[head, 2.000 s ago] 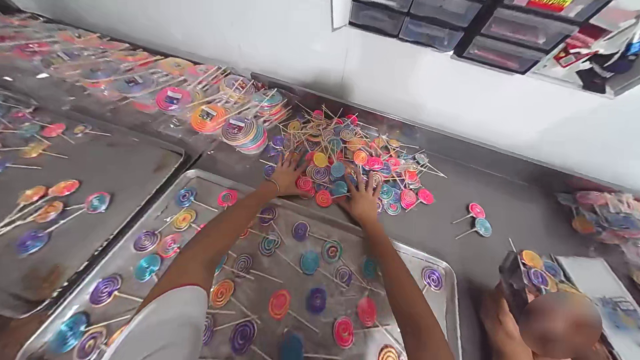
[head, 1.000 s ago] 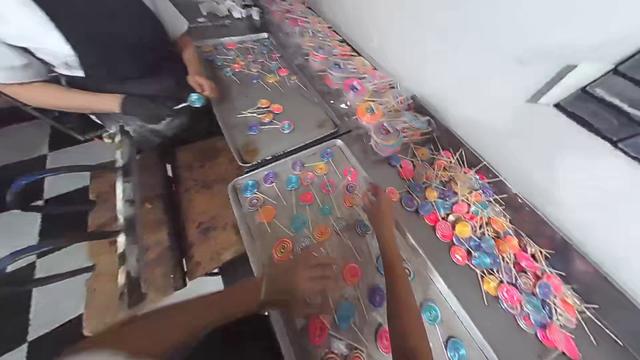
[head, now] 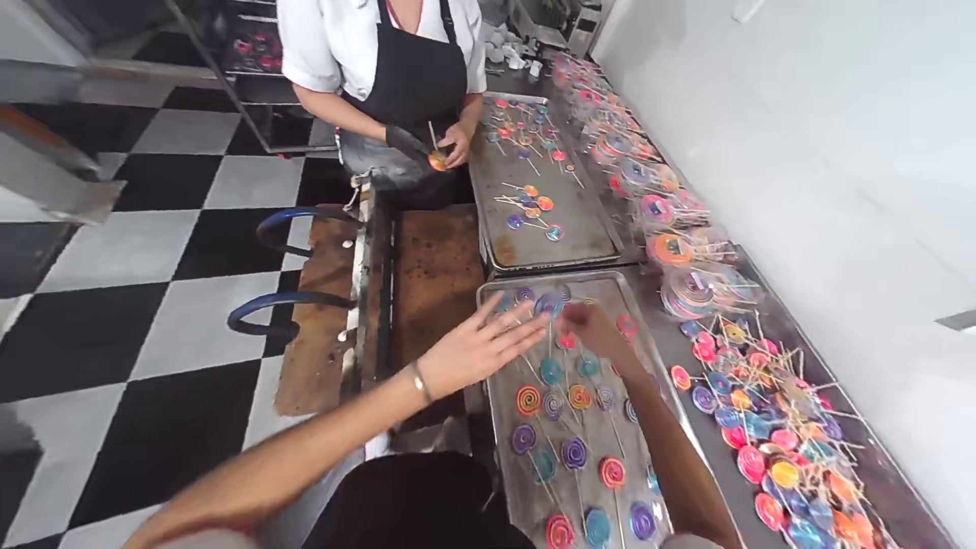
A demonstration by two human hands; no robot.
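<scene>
My left hand [head: 484, 347], a metal bracelet at its wrist, is over the near metal tray [head: 488, 381] with its fingers spread. My right hand [head: 595, 328] is blurred above the same tray, beside a purple swirl lollipop [head: 549, 305] between the two hands; whether it holds that lollipop I cannot tell. Swirl lollipops in purple, teal, red and orange lie spread on the tray, among them a purple one [head: 574, 453] and a red one [head: 611, 473]. Right of the tray, a heap of lollipops [head: 785, 474] lies on the counter.
Beyond is a second metal tray [head: 557, 255] with more lollipops. A co-worker in a black apron [head: 419, 76] holds an orange lollipop [head: 437, 161] beside it. Wrapped lollipops [head: 672, 248] line the wall. Blue curved handles [head: 290, 300] jut out at the left above a checkered floor [head: 175, 328].
The view has swung left, bringing the co-worker into fuller sight. My hands, on the heap's near edge two seconds ago, are now over the tray's far part.
</scene>
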